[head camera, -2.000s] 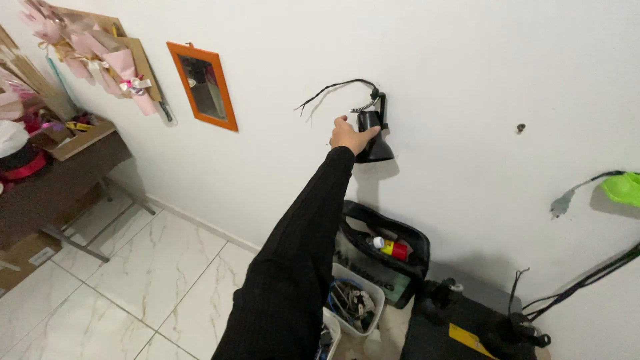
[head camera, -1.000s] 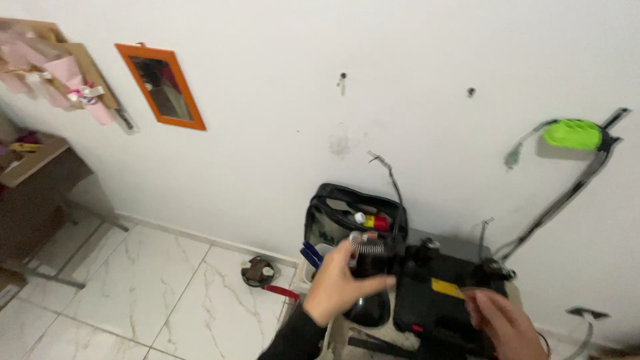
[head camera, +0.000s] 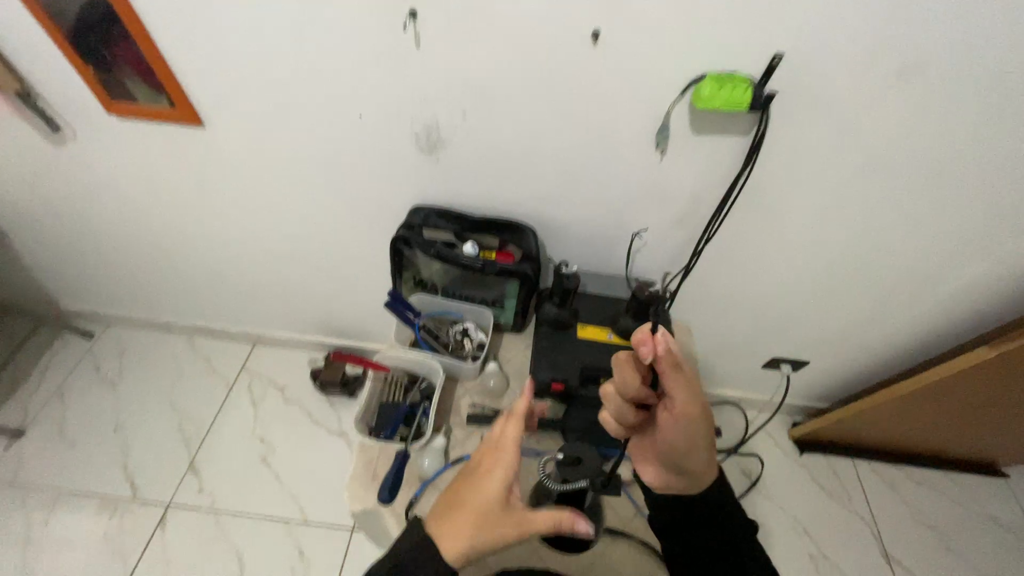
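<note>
In the lower middle, my left hand point(head camera: 500, 488) is beside a black spotlight lamp point(head camera: 570, 500) with a coiled spring on it; its fingers are spread, the thumb lying over the lamp body. Whether it grips the lamp is unclear. To the right, my right hand point(head camera: 660, 408) is closed round the lamp's black cable point(head camera: 656, 324) and holds it upright. Behind the hands, a black case point(head camera: 554, 344) with a yellow label carries more black lamps point(head camera: 562, 292).
Plastic tubs of tools point(head camera: 444, 368) point(head camera: 438, 400) and light bulbs point(head camera: 494, 378) stand left of the case, before a black tool bag point(head camera: 464, 212). A green cable holder point(head camera: 722, 92) hangs on the wall. A wall socket point(head camera: 786, 366) and a wooden panel point(head camera: 920, 392) are at right.
The black lamp was on the wall under my hand two seconds ago; now it is low between my hands. My right hand has come in and taken the cable. The view has shifted right.
</note>
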